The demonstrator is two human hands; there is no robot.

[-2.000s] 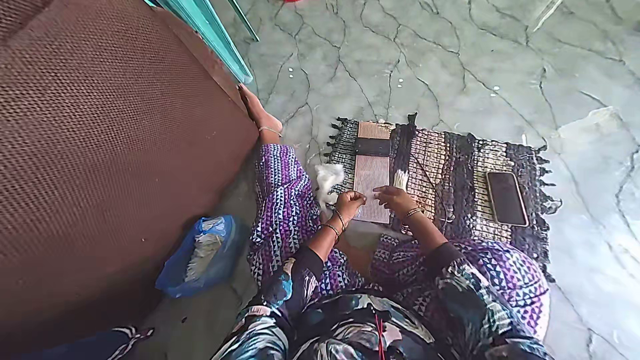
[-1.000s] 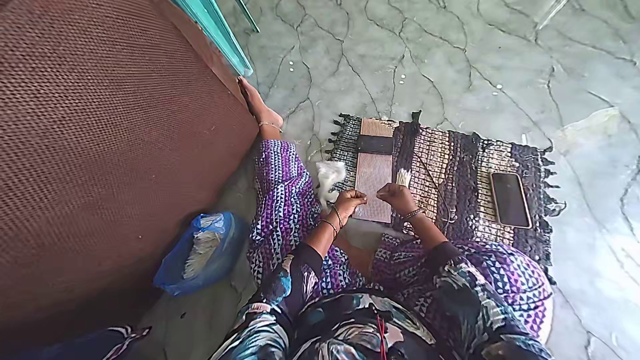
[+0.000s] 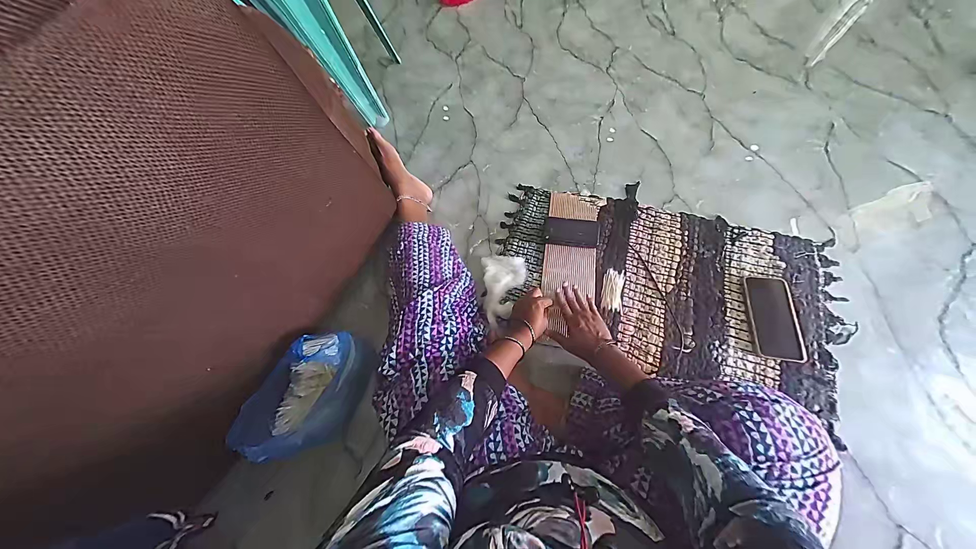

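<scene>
My right hand (image 3: 581, 320) lies flat with its fingers spread on the near part of a ridged board (image 3: 570, 267). At the board's left edge is my left hand (image 3: 531, 311), its fingers curled; whether something thin is between them cannot be told. A dark band (image 3: 572, 232) crosses the board farther up. White cotton fluff (image 3: 502, 278) lies just left of the board, beyond my left hand. To the right of the board, a small bundle of white wicks (image 3: 612, 290) rests on the woven mat (image 3: 648, 252).
A phone (image 3: 775, 318) lies on the mat's right part. At left, a blue plastic bag (image 3: 286, 404) holds many white wicks (image 3: 305, 396) beside a large brown woven surface (image 3: 191, 213). A teal plastic chair leg (image 3: 335, 53) stands beyond my outstretched foot (image 3: 404, 175).
My right hand, earlier with bent fingers at the board's right side, has moved left and now lies flat on the board. My left hand stays near the board's left edge.
</scene>
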